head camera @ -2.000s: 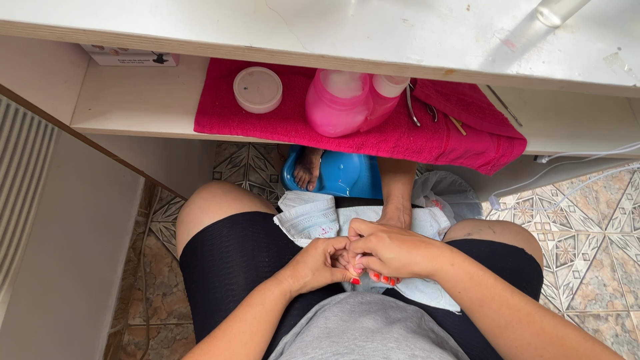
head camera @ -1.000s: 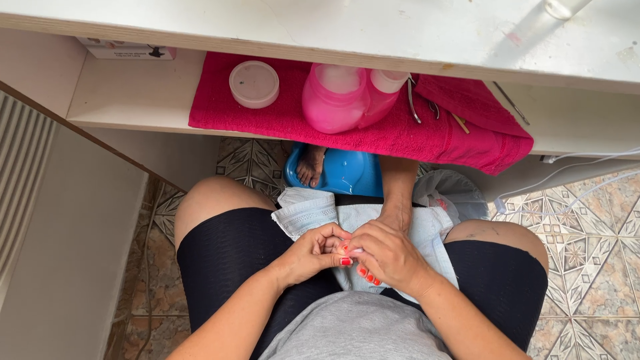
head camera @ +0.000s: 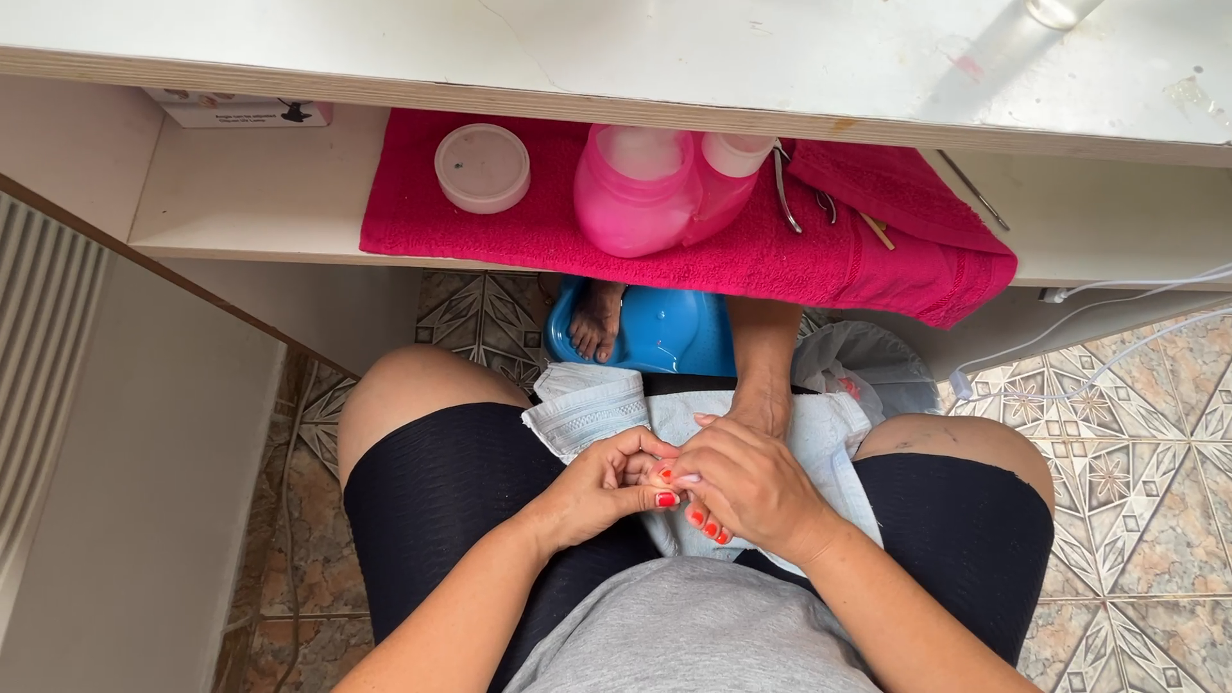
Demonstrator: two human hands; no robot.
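Another person's foot (head camera: pixel 760 409) rests on a light blue towel (head camera: pixel 828 423) across my lap, with red-painted nails showing at the toes. My left hand (head camera: pixel 621 481) pinches a toe at the front of the foot from the left. Over the foot from the right lies my right hand (head camera: pixel 746 481), its fingers closed around the toes and meeting my left fingertips. Something small and pale shows at its fingertips; whether it is a nail or a held item, I cannot tell. The other foot (head camera: pixel 597 322) stands on a blue plastic footrest or basin (head camera: pixel 674 332) beyond my lap.
On the shelf, a pink towel (head camera: pixel 462 231) holds a round lidded jar (head camera: pixel 482 167), a pink bottle (head camera: pixel 635 192), metal nippers (head camera: pixel 783 188) and a small wooden stick (head camera: pixel 878 231). A thin metal tool (head camera: pixel 972 190) lies right. Below are a lined bin (head camera: pixel 866 356) and white cables (head camera: pixel 1107 289).
My hands stay together at the toes, with small shifts of the fingers. The foot, towels and shelf items have not plainly moved.
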